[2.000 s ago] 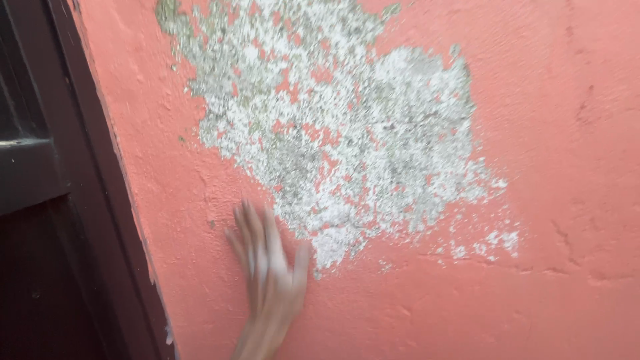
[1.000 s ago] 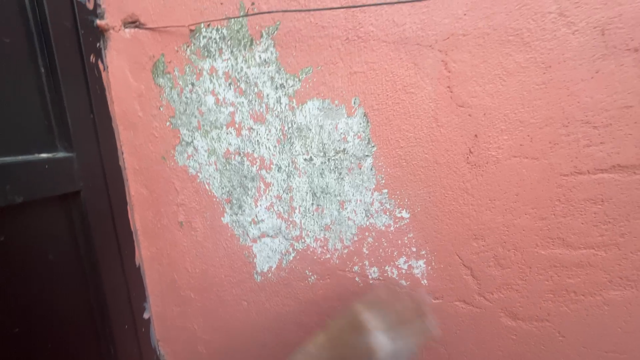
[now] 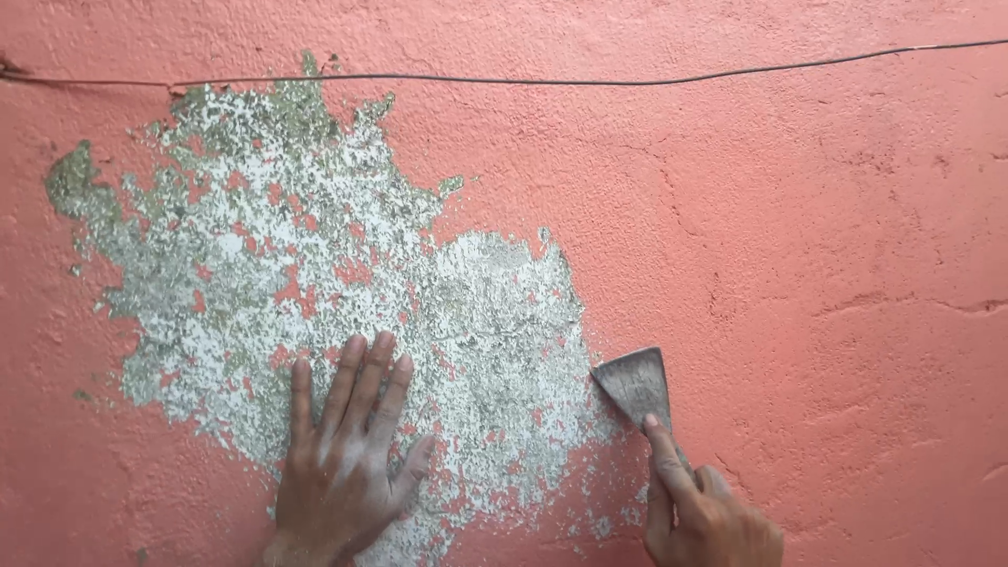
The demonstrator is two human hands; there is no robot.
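A coral-painted wall fills the view, with a ragged patch of exposed grey-white plaster left of the middle. Flat on the lower part of this patch lies my left hand, its fingers apart and pointing up; whitish dust covers its back. My right hand grips the handle of a putty knife, the index finger stretched along it towards the blade. The blade's wide edge faces up, and its left corner meets the patch's right border. Most of the handle is hidden by the hand.
A thin dark wire runs across the wall above both hands, passing over the top of the bare patch. Fine cracks mark the painted surface at the right. Small paint-free specks lie below the blade.
My left hand, on the paint below the patch two seconds ago, now rests on the patch itself. The putty knife has come into view in my right hand. The view has shifted, and the dark door frame is gone.
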